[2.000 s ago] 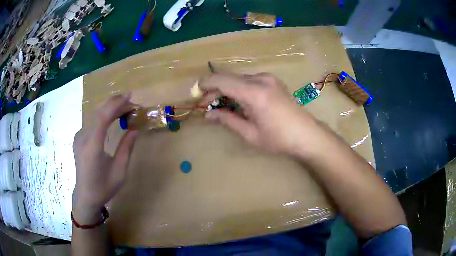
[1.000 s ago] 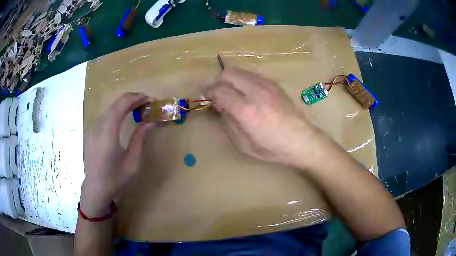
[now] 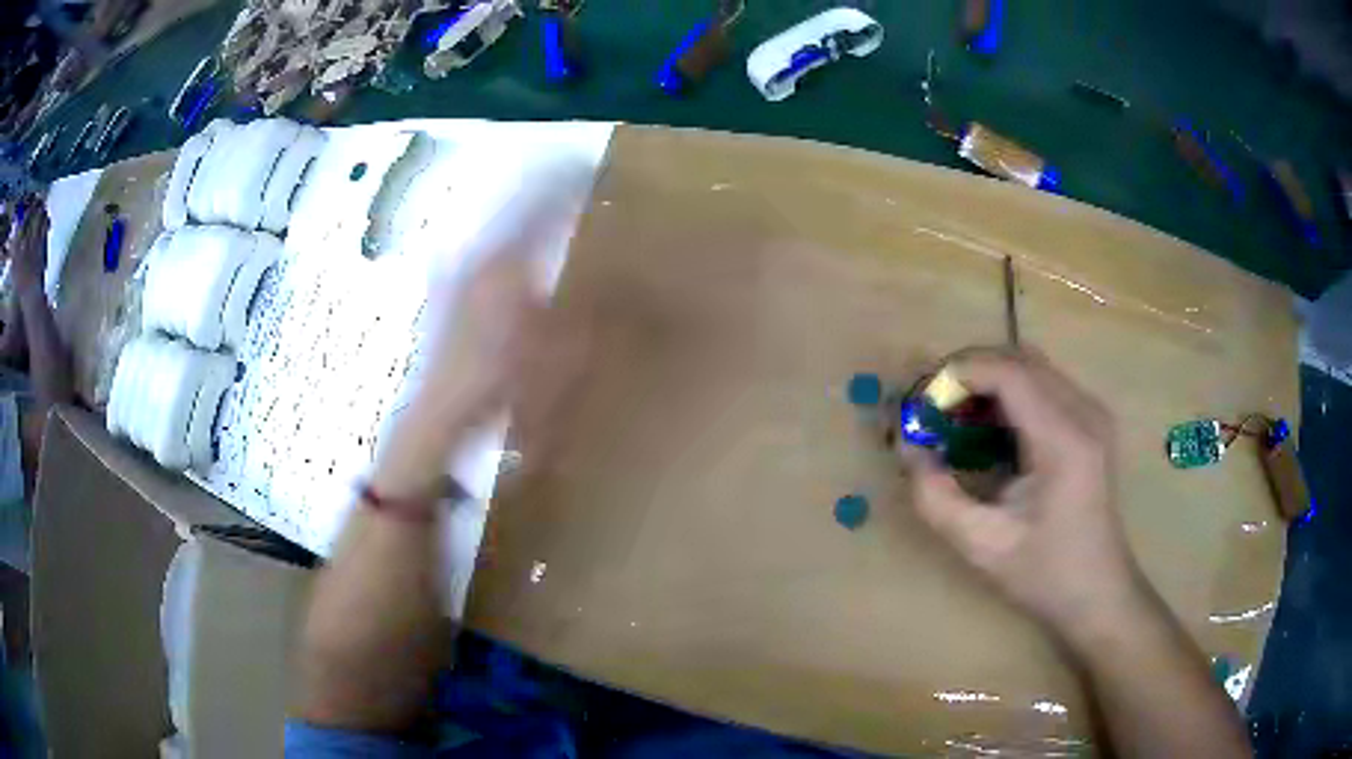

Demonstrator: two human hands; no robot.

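My right hand [image 3: 1023, 475] holds a blue battery cell [image 3: 922, 421] over the brown mat, with a dark shape, probably the board, between its fingers. A pale yellow finger cot [image 3: 943, 389] is on a fingertip. A thin dark rod [image 3: 1011, 297] sticks out above this hand. My left hand [image 3: 512, 349] is strongly blurred at the border of the white sheet and the mat; whether it holds anything cannot be told. White housing shells [image 3: 245, 178] stand in rows at the left, and a single shell [image 3: 393, 193] lies beside them.
A green board [image 3: 1195, 443] wired to a cell [image 3: 1287, 478] lies at the mat's right edge. Two teal dots [image 3: 865, 390] are on the mat. A conveyor belt [image 3: 623, 74] with parts runs behind. An open carton [image 3: 104, 564] is at lower left. Another person's arm shows at far left.
The view has swung left. My left hand has let go of the battery cell and moved left to the white sheet. My right hand now holds the cell, closer to the wired set on the right.
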